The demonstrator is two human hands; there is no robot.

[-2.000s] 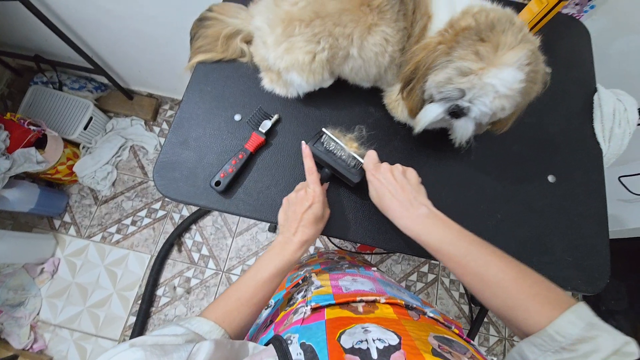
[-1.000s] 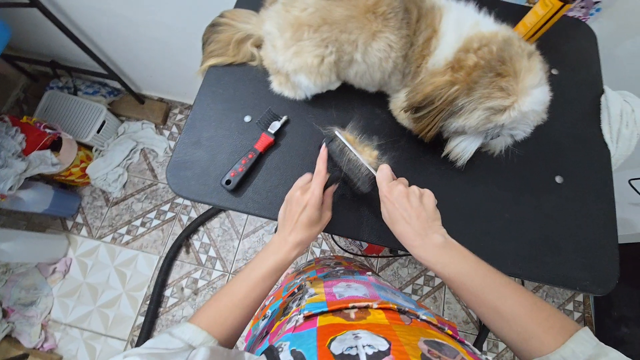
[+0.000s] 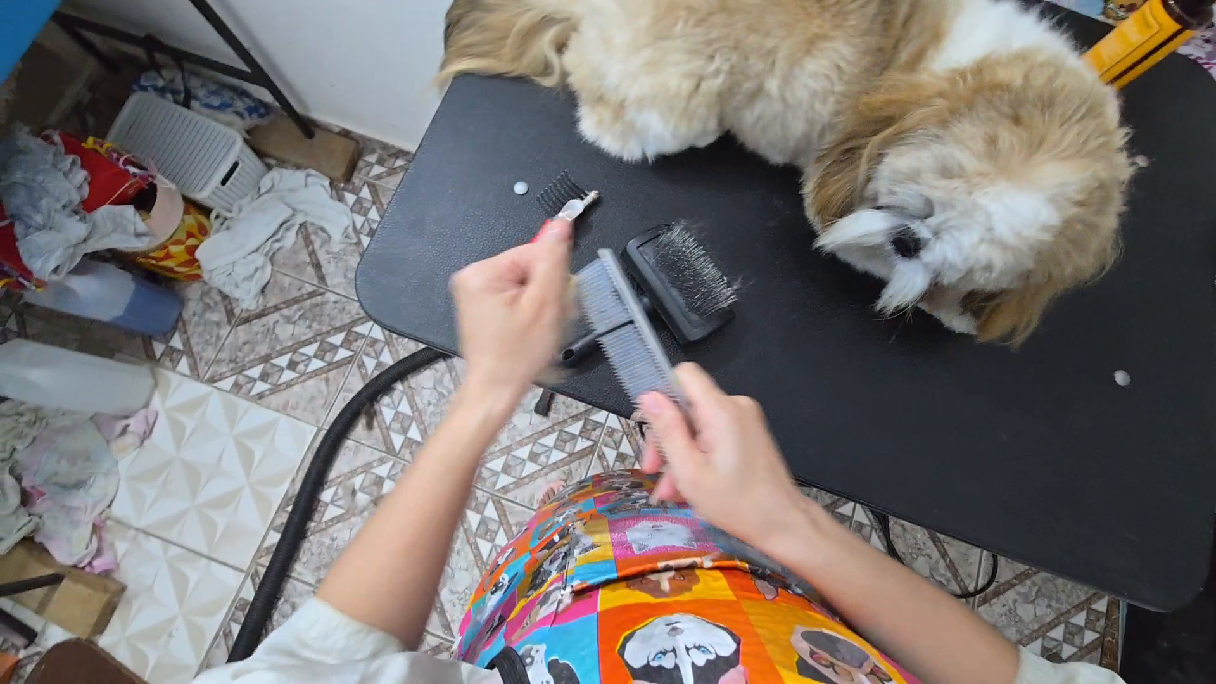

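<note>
My right hand [image 3: 727, 451] grips one end of a metal grooming comb [image 3: 627, 328], its teeth toward the left. The slicker brush [image 3: 682, 280] lies bristles up on the black grooming table [image 3: 950, 446], just behind the comb, some hair on its pins. My left hand [image 3: 513, 313], blurred and curled, is over the red handle of a dematting rake [image 3: 567, 201]; whether it grips the handle or a tuft of hair cannot be told. A tan and white long-haired dog [image 3: 959, 171] lies at the table's back, head lowered at the right.
A yellow bottle [image 3: 1145, 40] stands behind the dog. A black hose [image 3: 318, 475] runs from below the table's left edge across the tiled floor. Cloths [image 3: 271, 228], a grey plastic basket [image 3: 190, 147] and plastic bottles [image 3: 109, 294] lie at the left.
My left hand has left the slicker brush and moved left to the rake. The brush now lies on the table, and the clump of hair on it is gone. The dog's head has turned.
</note>
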